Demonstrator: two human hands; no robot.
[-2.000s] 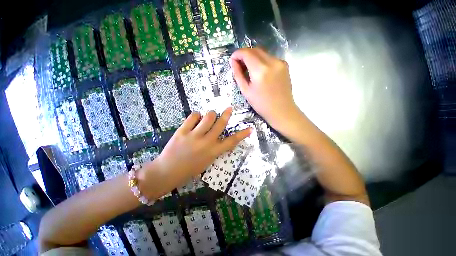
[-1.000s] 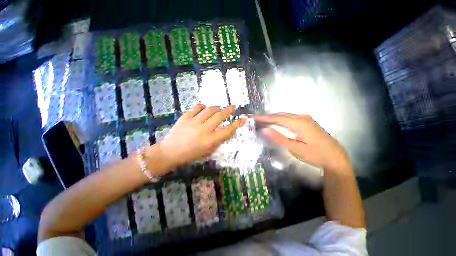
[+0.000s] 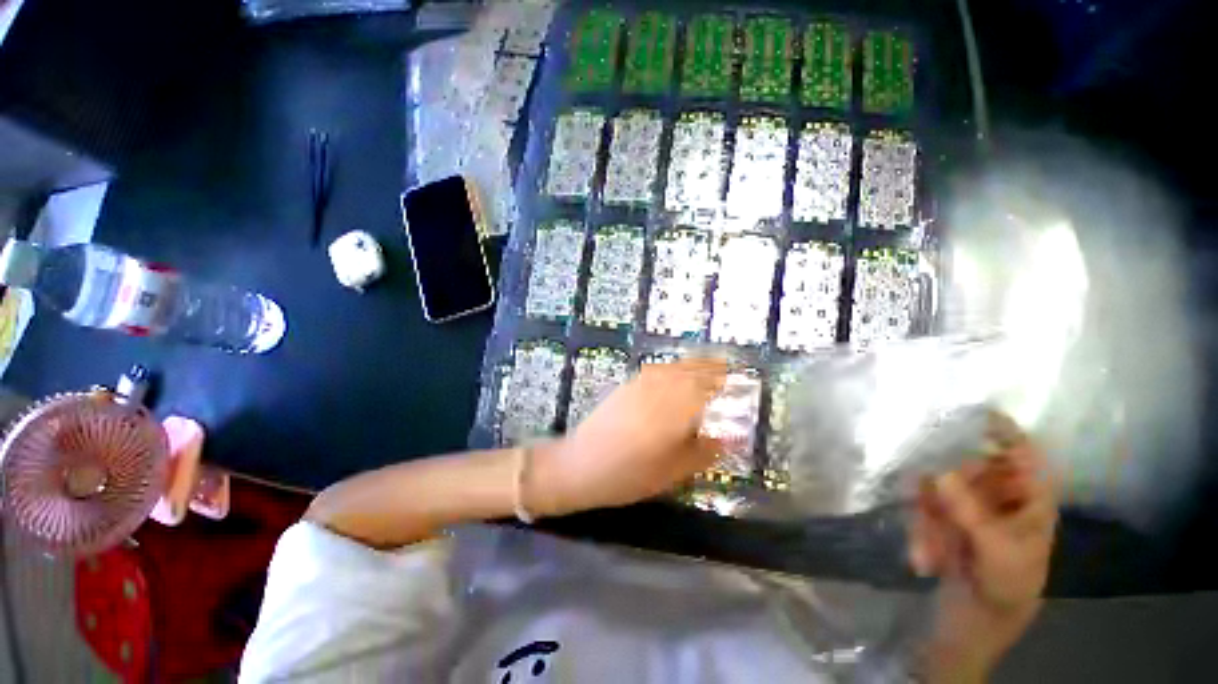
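Observation:
The tray [image 3: 528, 214] holds green boards [image 3: 768, 64] in its far row and white-covered boards [image 3: 818, 294] in the two rows nearer me. My left hand [image 3: 648, 434] lies over the nearest row, fingertips at a whitish, glaring piece [image 3: 732, 412]; whether it grips anything is unclear. My right hand [image 3: 988, 515] is blurred at the tray's near right corner, its fingers closed on a clear, whitish film [image 3: 888, 421]. The film spreads over the tray's near right pockets and hides them.
A smartphone [image 3: 449, 249], a small white case [image 3: 357, 259] and dark tweezers [image 3: 319, 185] lie left of the tray. Grey-white sheets [image 3: 454, 114] lie behind the phone. A water bottle [image 3: 160, 301] and a pink fan [image 3: 83, 470] are far left. Glaring plastic [image 3: 1069, 294] is at right.
The view has shifted left, showing the bottle and fan. My right hand has moved toward my body, with the film now stretched beside it. My left hand is now over the nearest row.

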